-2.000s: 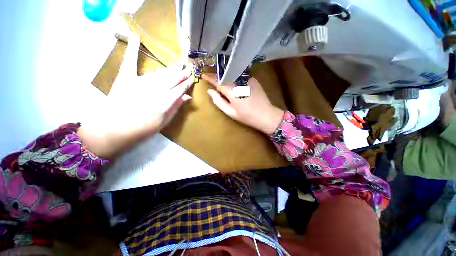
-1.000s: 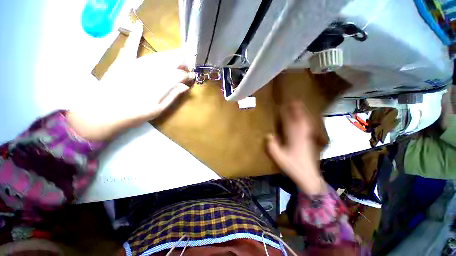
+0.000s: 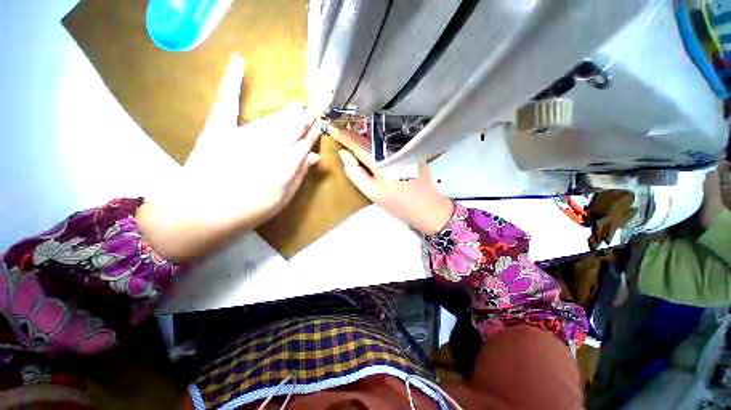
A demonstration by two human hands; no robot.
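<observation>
A mustard-brown fabric panel lies flat on the white table, running under the sewing machine head. My left hand lies palm down on the panel with fingers spread, its fingertips beside the presser foot. The hand looks overexposed. My right hand is to the right of the foot, fingertips on the panel close to the needle area. Neither hand grips anything that I can see. The needle itself is too small to tell. The white knob is partly visible by my right hand.
A bright blue rounded object sits at the top left over the panel. Red-orange handled snips and a brown cloth heap lie at the table's right end. A person's green sleeve shows at far right.
The brown panel has turned and shifted, more of it now lying left of the machine and less on the right. My right hand has moved back from the right to the presser foot.
</observation>
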